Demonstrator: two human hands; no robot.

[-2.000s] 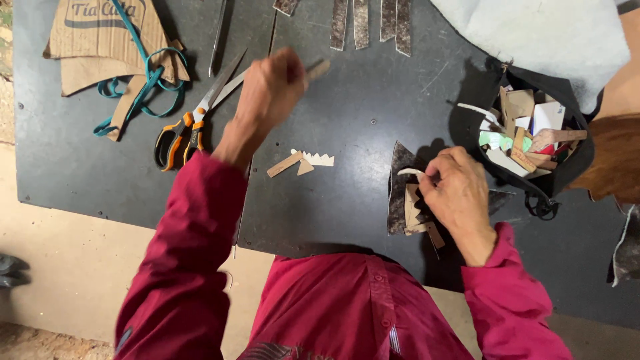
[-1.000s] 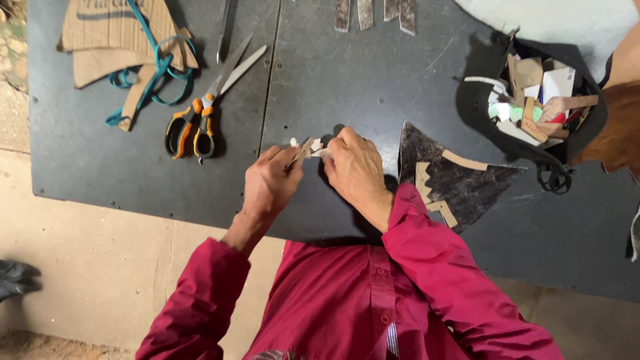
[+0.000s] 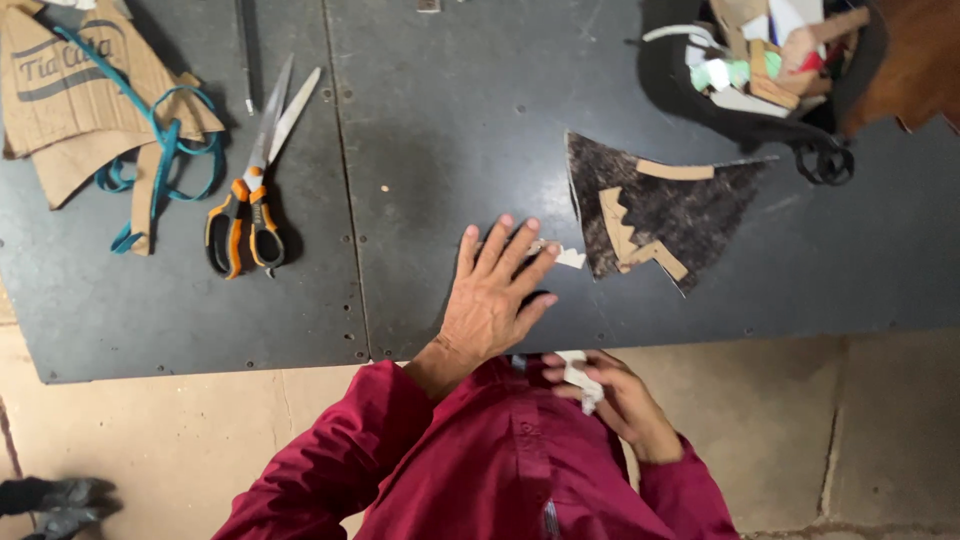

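My left hand [image 3: 495, 292] lies flat on the dark table with its fingers spread, over small cut pieces. A white zigzag-edged piece [image 3: 571, 258] shows beyond its fingertips; the rest is partly hidden. Below the table's edge, against my shirt, my right hand [image 3: 619, 401] holds a crumpled white piece [image 3: 581, 381], slightly blurred. To the right of my left hand is a dark mottled hide piece [image 3: 675, 214]. On it rest a tan strip [image 3: 675, 170], a toothed tan piece [image 3: 615, 225] and an angled tan piece [image 3: 664, 259].
Orange-and-black-handled scissors [image 3: 255, 176] lie partly spread at the left. Beyond them are cardboard pieces [image 3: 82, 82] with a teal cord [image 3: 169, 142] and a dark rod [image 3: 244, 56]. A black bag [image 3: 847, 90] of scraps sits at the upper right, beside brown hide [image 3: 911, 60].
My hands, together over the small pieces a second ago, are now apart. The left lies flat on the table; the right has drawn back below the edge with a white piece.
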